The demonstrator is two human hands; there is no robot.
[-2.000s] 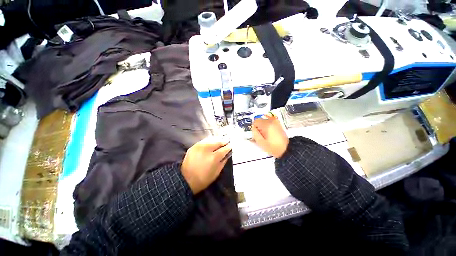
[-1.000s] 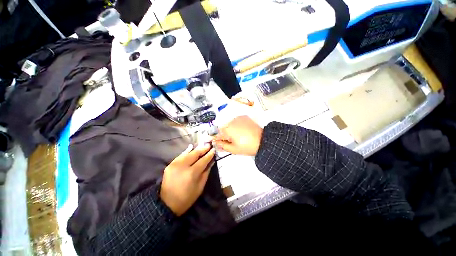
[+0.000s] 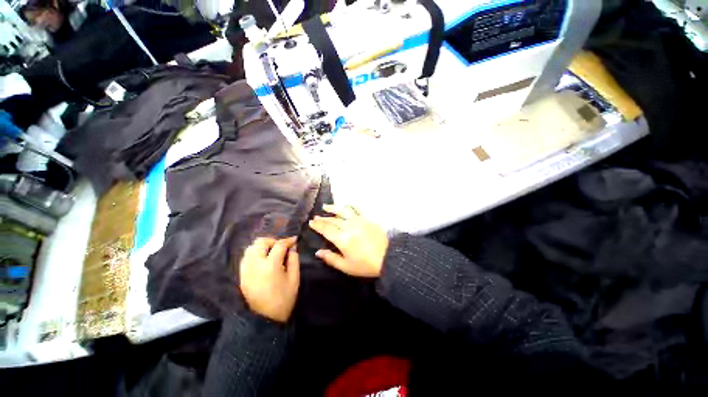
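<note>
The dark grey-brown garment piece (image 3: 233, 174) lies spread left of and in front of the white sewing machine (image 3: 365, 46), its edge running to the presser foot and needle (image 3: 314, 128). My left hand (image 3: 269, 277) pinches the seam edge (image 3: 310, 203) of the cloth near the table's front. My right hand (image 3: 353, 242) lies just right of it, thumb and fingers at the same edge; how firmly it grips is partly hidden. The fingers are clear of the presser foot.
A dark garment pile (image 3: 128, 124) lies at the back left. Brown-yellow tape (image 3: 109, 260) and a blue strip (image 3: 151, 203) cover the table's left end. A flat packet (image 3: 401, 104) lies on the machine bed. Black garments (image 3: 574, 256) heap at the right. Part of a person shows at the top left.
Both hands have moved back from the needle towards me, along the cloth edge. The view has shifted, showing more of the table's front and the black heap at right.
</note>
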